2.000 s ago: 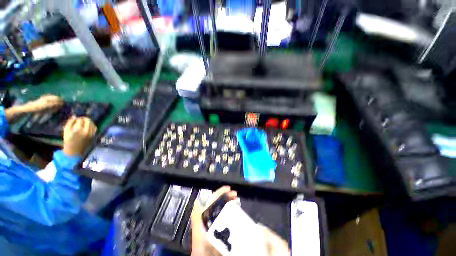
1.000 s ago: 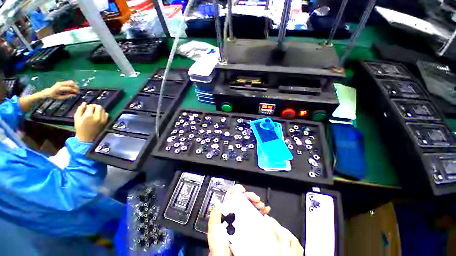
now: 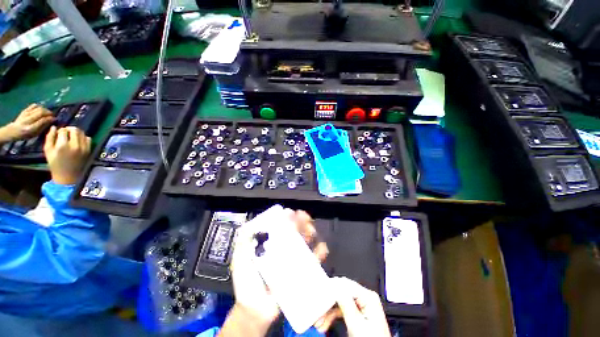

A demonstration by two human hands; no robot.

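A white back cover with dark camera openings at its upper left end is held tilted over the black work tray. My left hand grips its left side, with blurred fingers showing beyond its right edge. My right hand holds its lower right corner. Another white cover with a camera area lies in the tray's right slot. A phone body lies in the left slot. My hands and the held cover hide the slot beside it.
The lens parts tray lies behind, with light-blue film on it. The press fixture stands beyond. Side trays of dark covers and labelled bodies flank it. Another person's hands are at left; a carton is at right.
The camera view has shifted down and to the right. The white cover has turned and been raised, showing more of its face. My right hand has moved down to its lower corner.
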